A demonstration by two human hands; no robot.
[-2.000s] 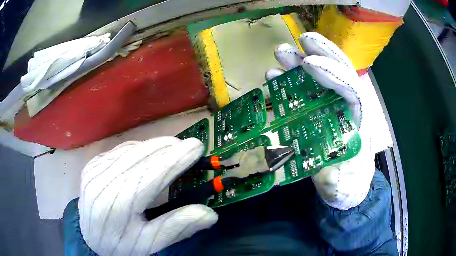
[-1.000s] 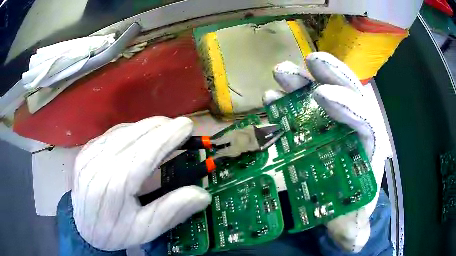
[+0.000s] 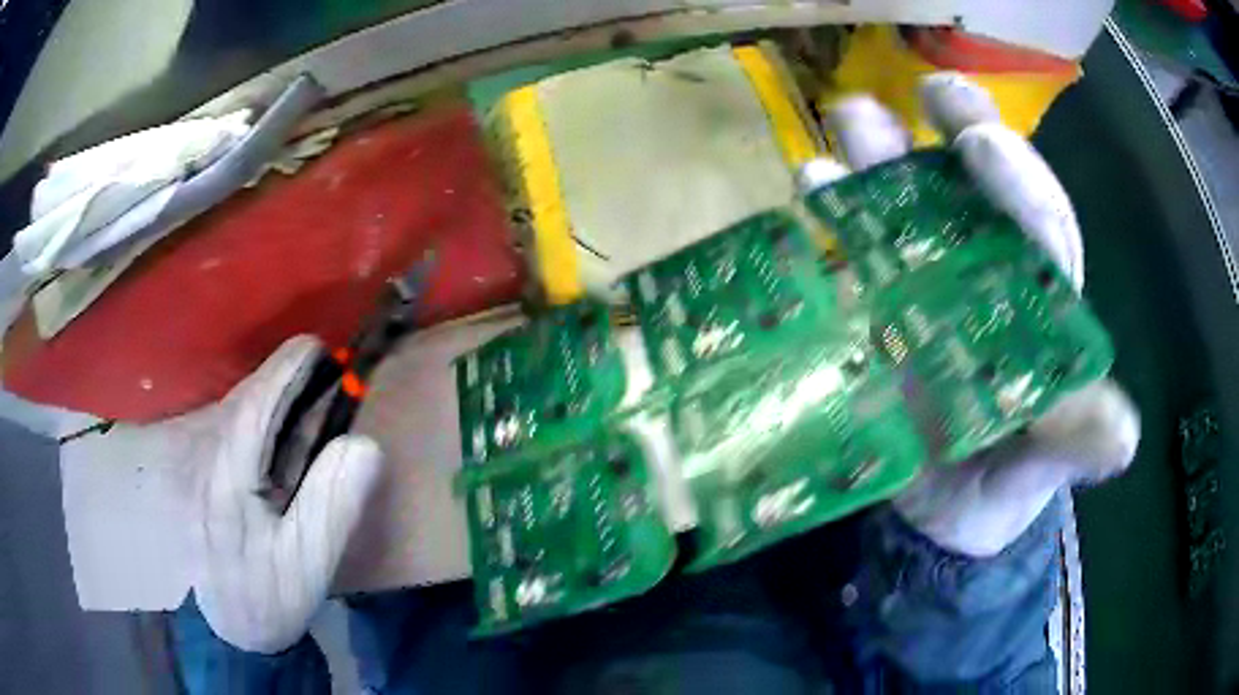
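Note:
A green PCB panel of several rounded boards in two rows is held tilted over the white ledge, somewhat blurred. My right hand, in a white glove, grips the panel's right end, with fingers along its top corner and the thumb side at its lower edge. My left hand, also gloved, holds the diagonal cutters by their black and orange handles. The cutter jaws point up and right over the red pad, apart from the panel.
Behind the ledge lie the red pad, a beige pad with yellow stripes and a yellow-red pad. A white cloth bundle is at left. A dark green strip runs down the right.
The cutters have moved left, off the panel, and now point more upward. The panel has shifted right and upward with my right hand, and its left boards are uncovered.

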